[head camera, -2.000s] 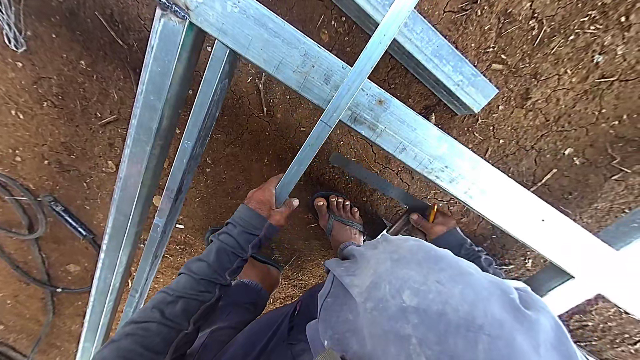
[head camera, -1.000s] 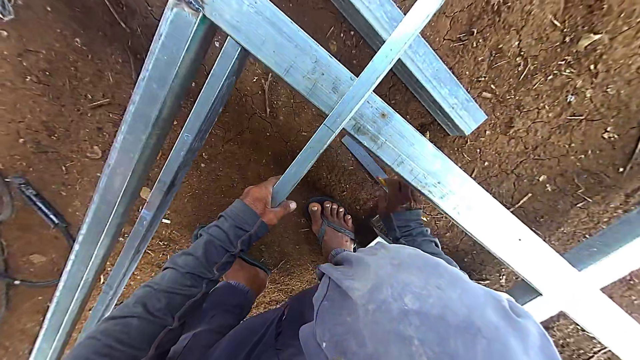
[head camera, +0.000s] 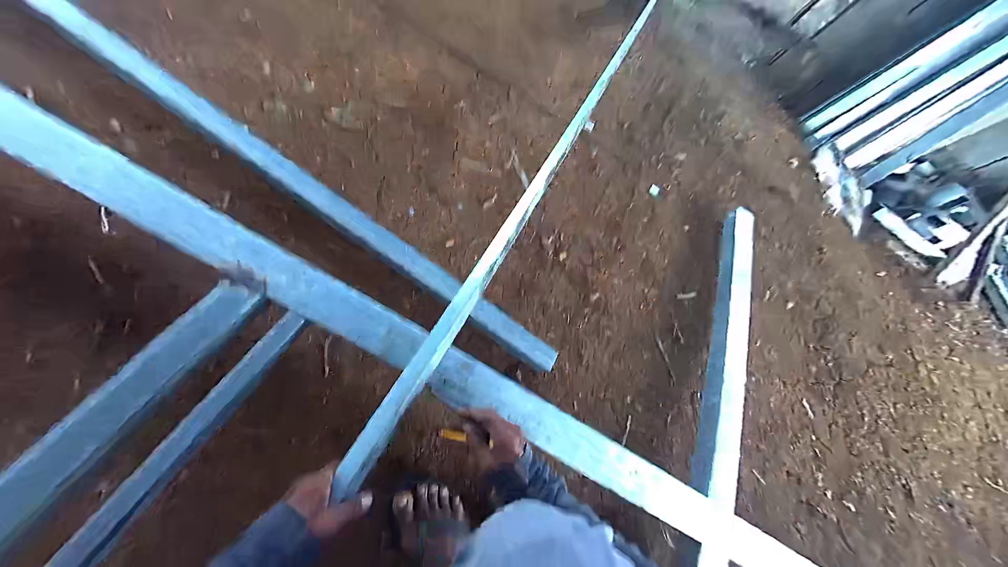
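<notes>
My left hand (head camera: 321, 498) grips the near end of a long, thin galvanized steel tube (head camera: 480, 276). That tube lies across a wider galvanized beam (head camera: 331, 303) and stretches away to the upper right. Close under the beam's near edge is my right hand (head camera: 496, 437), its fingers bent around a small yellow-and-dark object (head camera: 454, 435), too blurred to name. The metal strip or square seen near this hand earlier cannot be made out. My sandalled foot (head camera: 429, 512) is between the two hands.
Beyond the beam lies another steel tube (head camera: 346, 216). Two more (head camera: 126, 402) (head camera: 185, 441) run down to the lower left, and a short one (head camera: 732, 354) crosses at right. Stacked tubes (head camera: 913, 94) and scrap metal (head camera: 929, 213) occupy the upper right. The ground is brown soil.
The view has swung widely, bringing the stacked tubes into sight. My left hand keeps its hold on the thin tube. The metal strip by my right hand no longer shows.
</notes>
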